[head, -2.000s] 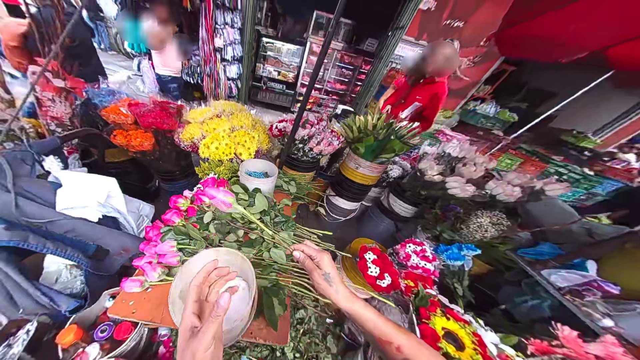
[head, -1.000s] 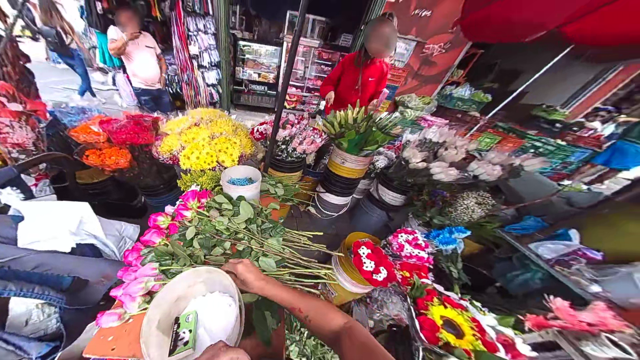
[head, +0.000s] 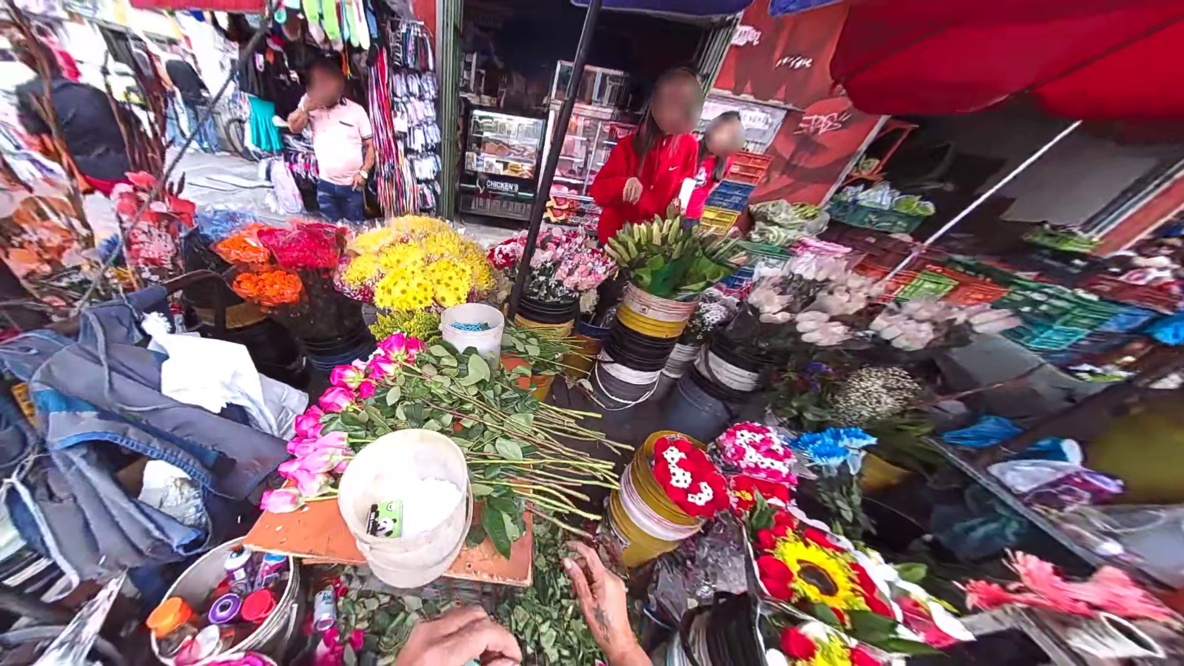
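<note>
Low in the head view is my left hand [head: 460,638], its fingers curled, with a small bit of something greenish at its lower edge; what it holds is unclear. To its right my right hand [head: 597,592] has its fingers apart, just below the stem ends of the pink roses [head: 319,453]. These long-stemmed roses lie across an orange board [head: 305,532]. On the board's front part stands a white plastic bucket [head: 404,536] with a small green-and-black packet [head: 385,519] and white material inside. Cut leaves [head: 550,601] cover the area beneath my hands.
A bucket of capped containers [head: 227,610] stands lower left, below a denim garment [head: 139,416]. Yellow buckets [head: 638,518] and a sunflower bouquet [head: 814,573] are at right. Beyond are yellow flowers [head: 416,268], a small white bucket [head: 473,333], a dark pole [head: 555,157] and a person in red [head: 647,176].
My right hand was on the rose stems and is now below their ends, off them. My left hand has moved from the white bucket to the bottom edge. A second person shows behind the one in red.
</note>
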